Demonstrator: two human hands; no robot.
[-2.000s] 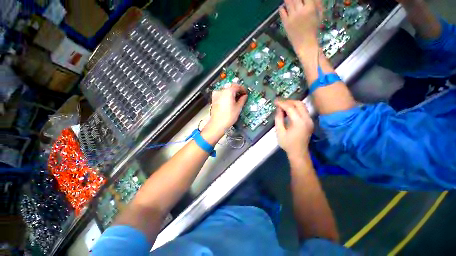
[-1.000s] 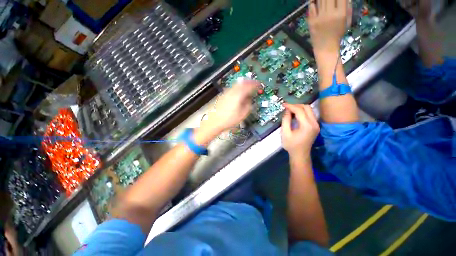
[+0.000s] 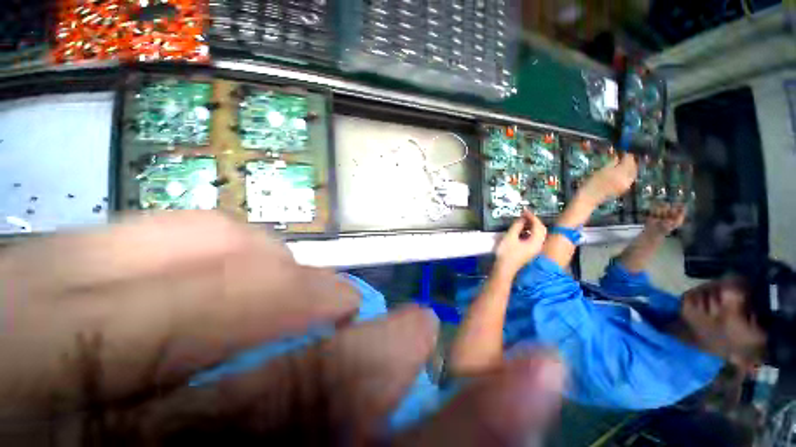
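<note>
A hand, by its side my left hand (image 3: 174, 306), is very large and blurred close to the camera, covering the lower left; whether it holds anything cannot be told. My right hand (image 3: 521, 243) is small, its fingers curled near the metal rail, just below a carrier of green boards with orange parts (image 3: 508, 199). Whether something is between its fingertips is too small to tell. Left of that carrier, a pale bay (image 3: 375, 196) holds a loose white wire (image 3: 428, 166). Another carrier (image 3: 227, 140) holds several green boards without orange parts, partly close above my left hand.
The clear blister tray (image 3: 428, 44) lies behind the track, with an orange component heap (image 3: 131, 30) and smaller tray (image 3: 275, 26) left of it. The metal rail (image 3: 393, 248) runs along the front. A neighbouring worker in blue (image 3: 602, 340) reaches over carriers at right.
The view has turned and swung, so the track now runs nearly level. My left hand has left the boards and come up close to the camera. My right hand remains beside the carrier.
</note>
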